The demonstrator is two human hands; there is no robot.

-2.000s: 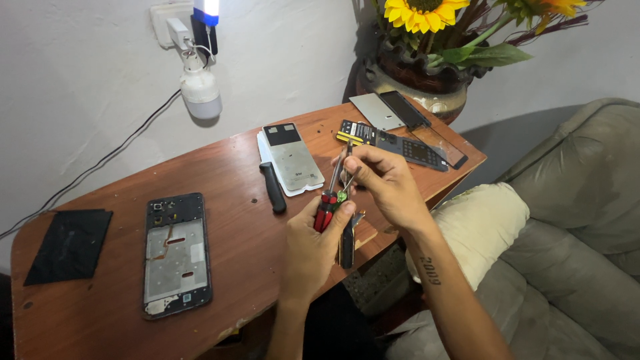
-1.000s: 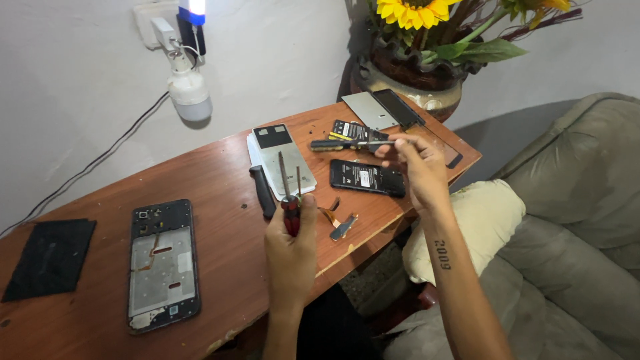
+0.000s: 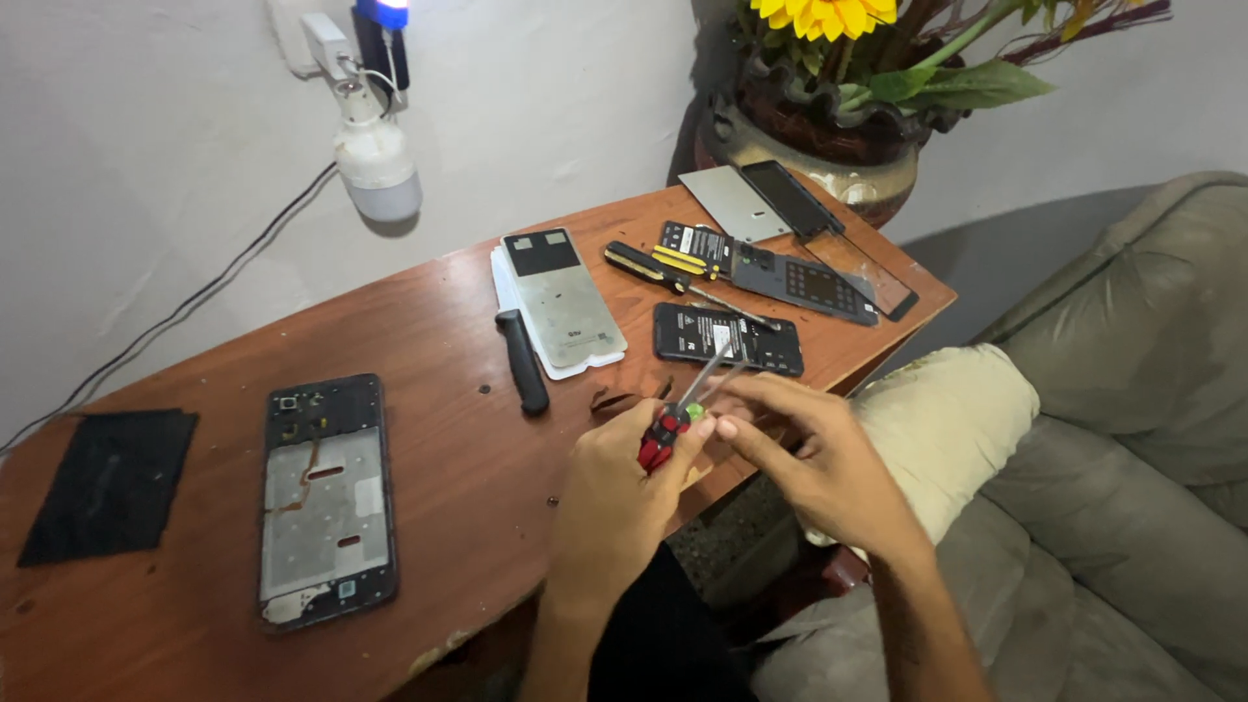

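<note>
My left hand (image 3: 624, 487) is closed around a red-and-black screwdriver (image 3: 665, 437), its metal shaft pointing up and right. A second, thin tool with a green end (image 3: 695, 411) sits beside it. The fingers of my right hand (image 3: 814, 448) are at this green-ended tool; blur hides whether they grip it. Just beyond my hands lies a black phone body (image 3: 673, 336) bearing printed labels. A black-and-yellow screwdriver (image 3: 648, 266) rests with its shaft tip over that phone. Some thin dark and orange parts (image 3: 619, 398) lie close to my left hand, partly hidden.
An opened phone frame (image 3: 327, 507) and a black cloth or pouch (image 3: 112, 487) lie left. A black-handled knife (image 3: 525, 361) lies by a metallic phone panel (image 3: 570, 312). Yellow-handled tweezers or pliers (image 3: 687, 261), a phone back (image 3: 804, 283) and a vase (image 3: 829, 156) are farther right.
The black-and-yellow screwdriver, in my right hand a second ago, now lies on the table. My right hand has come down beside my left, which still holds the red-and-black screwdriver.
</note>
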